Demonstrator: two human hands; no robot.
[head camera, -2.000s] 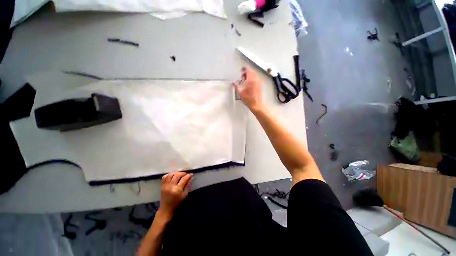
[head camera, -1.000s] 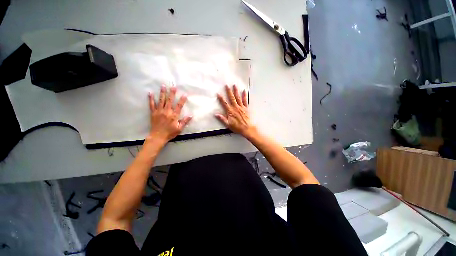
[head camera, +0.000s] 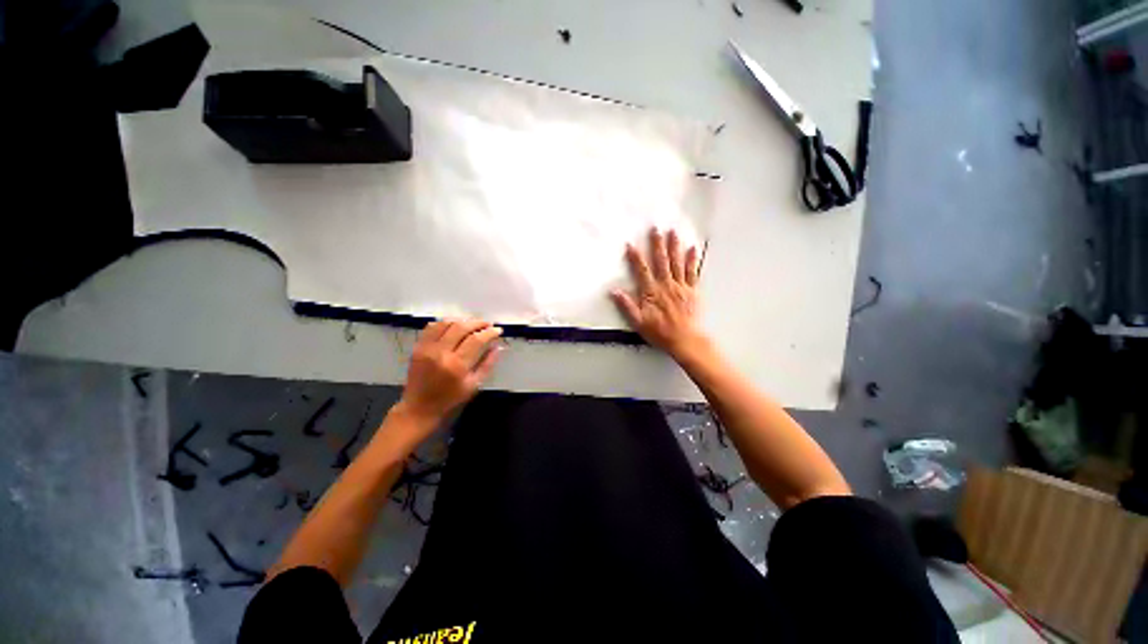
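Note:
The large off-white pattern piece (head camera: 466, 189) lies on the table with dark fabric (head camera: 63, 164) at its left end and as a rim along its near edge. My right hand (head camera: 661, 289) lies flat on the paper near its right end, fingers spread. My left hand (head camera: 451, 367) is at the near edge, its fingertips on the dark rim; whether they pinch the fabric cannot be told. The black tape dispenser (head camera: 309, 117) sits on the paper's left part. The fabric shears (head camera: 799, 126) lie on the table beyond the paper's right end, blades pointing away, held by no hand.
The pale table (head camera: 787, 315) ends close to my body. A dark strip (head camera: 864, 145) lies along its right edge. Dark scraps (head camera: 252, 455) litter the grey floor. A wooden box (head camera: 1051, 541) and clear plastic (head camera: 923, 463) are at the lower right, with a metal rack (head camera: 1124, 170) at the right.
My right hand has come from the paper's far right corner onto its near right part. My left hand went onto the paper and is back at the near edge. The camera view has shifted.

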